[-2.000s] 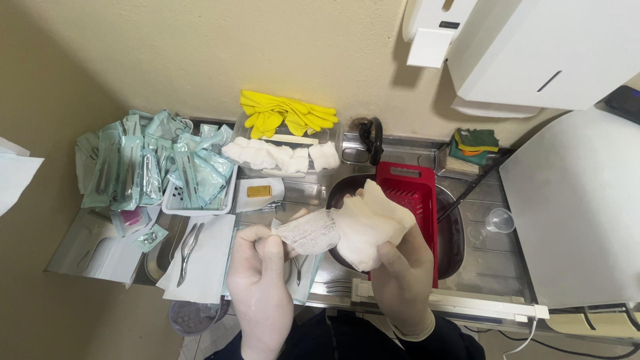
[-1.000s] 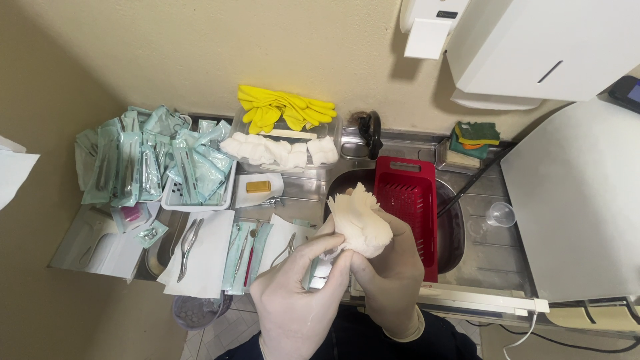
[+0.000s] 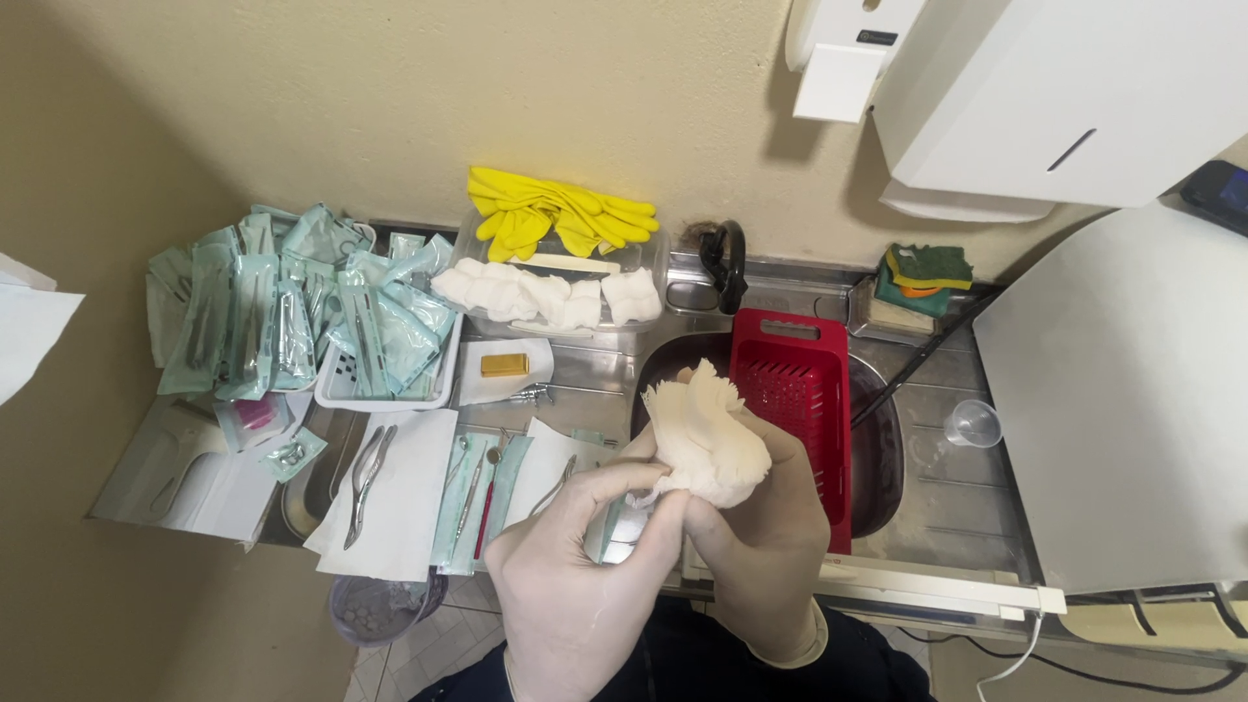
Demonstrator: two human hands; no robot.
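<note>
My left hand (image 3: 595,565), in a pale latex glove, pinches the lower left edge of a folded wad of white gauze (image 3: 707,439). From the right, my right hand (image 3: 770,536), gloved the same, cups the wad with its thumb at the bottom. The gauze is bunched, with frayed edges on top, and is held above the front of the sink. Behind it to the left, a row of folded gauze pieces (image 3: 546,295) lies on a clear plastic box (image 3: 653,244), with yellow rubber gloves (image 3: 561,213) at its back. Some fingertips are hidden behind the gauze.
Sterilization pouches (image 3: 253,317) heap over a white basket (image 3: 388,402) at left. Dental forceps (image 3: 363,486) lie on white paper; a dental mirror (image 3: 490,478) lies on a pouch. A red plastic basket (image 3: 836,390) sits in the sink (image 3: 877,468), below a black faucet (image 3: 722,265). Sponges (image 3: 921,278) stand right.
Two seconds ago my hands were farther apart, with a thin gauze flap stretched to the left. They came together, and the gauze is now bunched between them.
</note>
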